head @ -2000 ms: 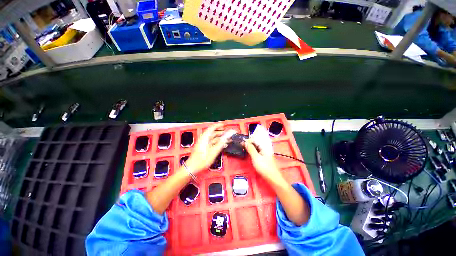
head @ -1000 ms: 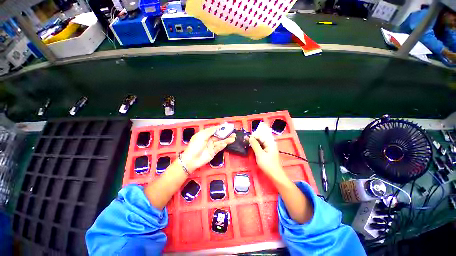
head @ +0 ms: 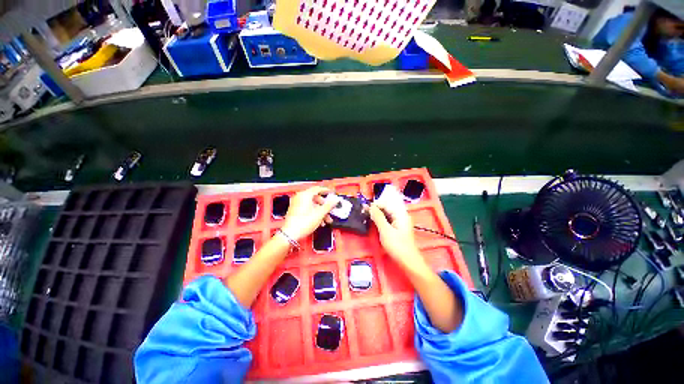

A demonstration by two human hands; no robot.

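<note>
My left hand [head: 301,216] holds a watch unit [head: 341,208], its pale back side showing, against the left part of the black wired box [head: 356,217]. My right hand [head: 390,221] grips the right edge of that box, above the red tray [head: 280,327]. A white piece [head: 394,201] lies by my right fingers, partly covered. Several watch units with black screens sit in the tray's pockets, one [head: 329,332] near the front. One unit [head: 360,276] looks pale on top.
The black tray [head: 97,277] lies at left. Several unfinished pieces [head: 265,163] lie on the green belt [head: 360,127]. At right are a slim dark stick [head: 481,251], a black fan [head: 585,225] and a power strip [head: 553,326]. A sticker sheet [head: 360,26] hangs above. A person [head: 645,49] sits far right.
My left hand has brought the watch unit from beside the box onto it. The belt pieces have moved right. The front watch in the tray showed a lit screen; it is now dark.
</note>
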